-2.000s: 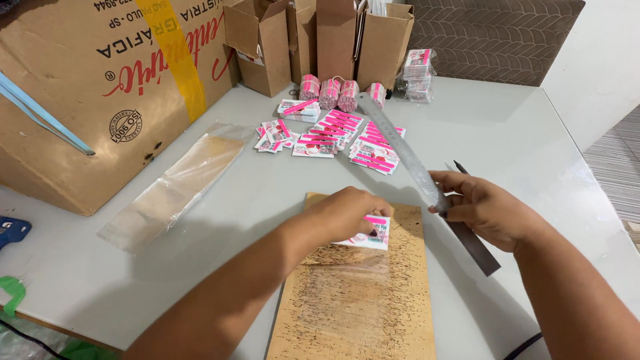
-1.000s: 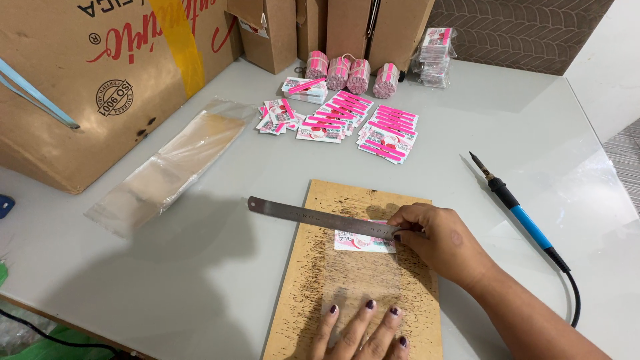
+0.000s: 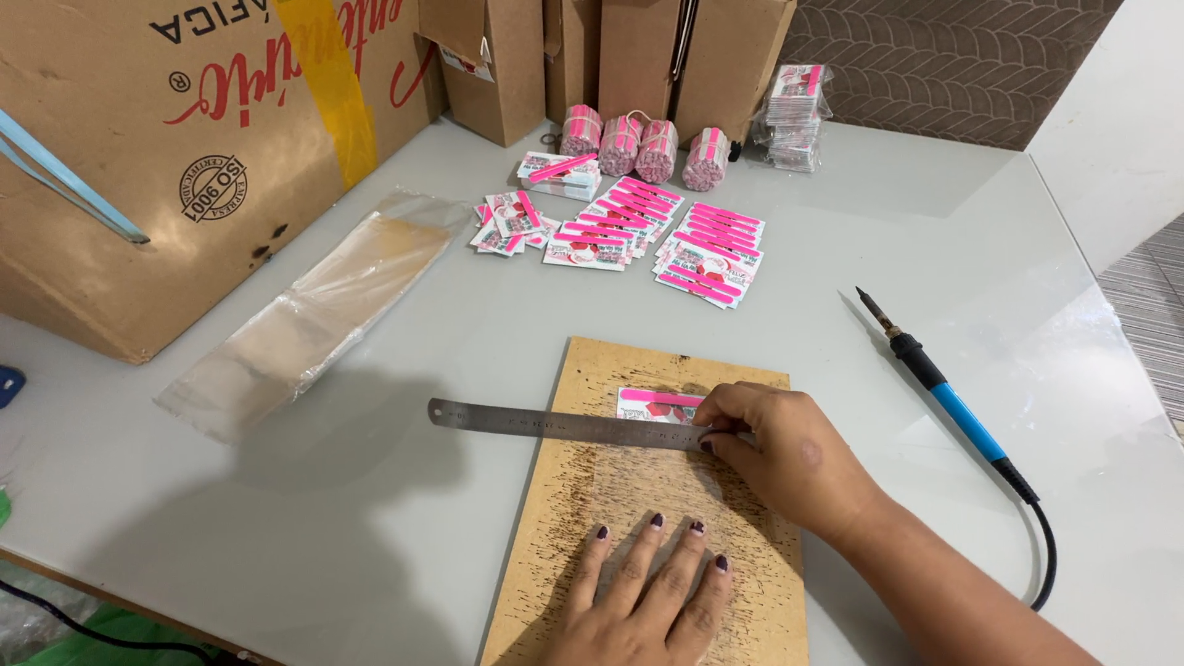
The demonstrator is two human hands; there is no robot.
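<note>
My right hand (image 3: 786, 453) grips one end of a steel ruler (image 3: 555, 427), which lies across a scorched brown board (image 3: 546, 518). Just above the ruler's edge a printed card with a pink nail file (image 3: 647, 398) shows, its right end hidden by my fingers. A clear plastic sleeve (image 3: 629, 481) lies on the board below the ruler. My left hand (image 3: 652, 592) rests flat on it, fingers spread. To the right of the board lies a soldering iron (image 3: 962, 421) with a blue handle, its tip pointing up and left.
Clear plastic bags (image 3: 314, 314) lie at left beside a big cardboard box (image 3: 231, 185). Behind the board are cards with pink files (image 3: 712, 254), a card stack (image 3: 560, 176) and banded bundles (image 3: 657, 153). Bagged cards (image 3: 795, 116) stand near narrow cardboard boxes (image 3: 638, 65).
My left hand has moved from the card to the lower board. My right hand has brought the ruler across the board, then slightly down to the card's lower part. The card is more exposed above it.
</note>
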